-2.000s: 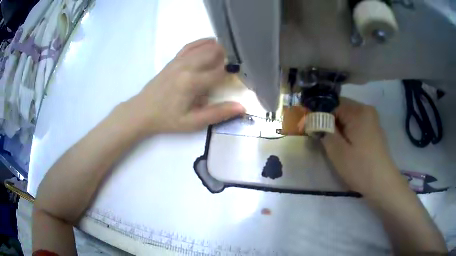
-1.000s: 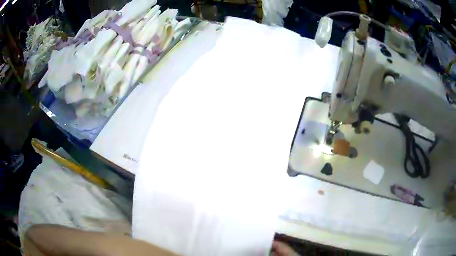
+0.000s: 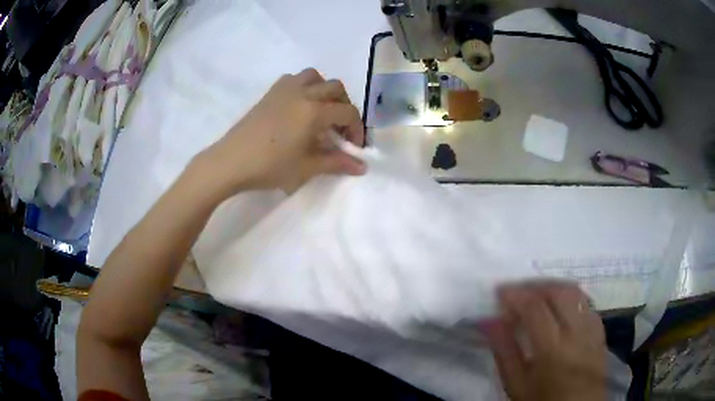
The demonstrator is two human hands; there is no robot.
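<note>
A white fabric panel (image 3: pixel 376 243) hangs between my hands over the table's front edge, partly blurred. My left hand (image 3: pixel 317 129) pinches its upper edge between thumb and fingers, just left of the machine bed. My right hand (image 3: pixel 549 333) is at the lower right, blurred, at the fabric's right side; its fingertips seem to hold the edge. The presser foot and needle (image 3: pixel 433 90) stand beside the lamp glow, with no cloth seen under them. The orange-brown block (image 3: pixel 464 105) is beside the foot.
Black-handled scissors (image 3: pixel 623 90), pink snips (image 3: pixel 627 167), a white square (image 3: pixel 546 138) and a black pad (image 3: pixel 444 156) lie on the machine bed (image 3: pixel 502 164). Tied white bundles (image 3: pixel 98 78) are far left. A yellow-edged stand (image 3: pixel 63 290) is lower left.
The fabric has moved from lying across the table left of the machine to being bunched along its front. My left hand has come up holding its edge. My right hand is now more in view.
</note>
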